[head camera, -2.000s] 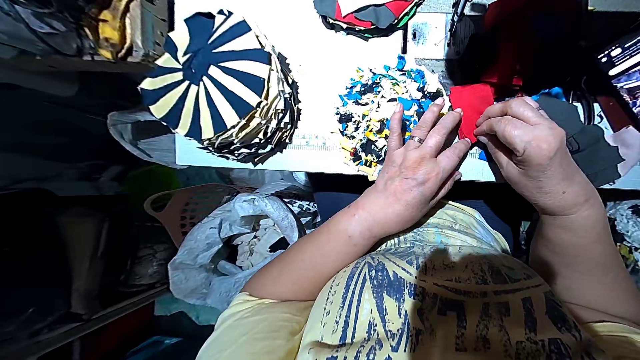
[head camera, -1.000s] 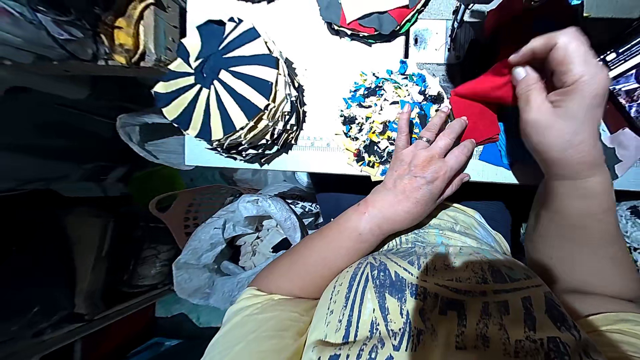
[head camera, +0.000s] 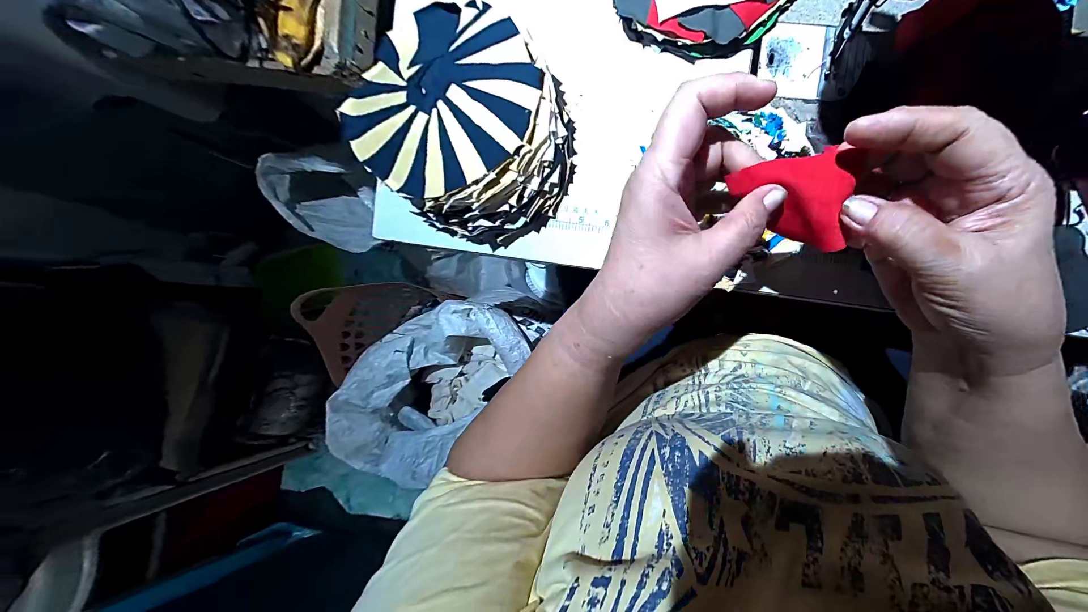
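Between my two hands, a small red fabric piece (head camera: 812, 200) is held up above the front edge of the white table (head camera: 493, 259). My left hand (head camera: 680, 187) pinches its left side with thumb and fingers, and my right hand (head camera: 952, 204) grips its right side. Behind and below them, a round of multicoloured fabric scraps (head camera: 786, 136) is mostly hidden. To the left lies a stack of round patchwork pieces (head camera: 455, 110), its top one in navy and cream stripes. Part of another round stack (head camera: 705, 25), in red, grey and black, shows at the top edge.
Dark metal machine parts (head camera: 850, 34) stand at the upper right, beside a light metal plate (head camera: 790, 59). Below the table are an open plastic bag (head camera: 374, 416) holding fabric scraps and a pink perforated basket (head camera: 361, 323). A cluttered shelf (head camera: 331, 68) is at the upper left.
My left hand has lifted off the multicoloured round and now grips the red fabric. My right hand has brought a red piece leftward from the red fabric at the right.
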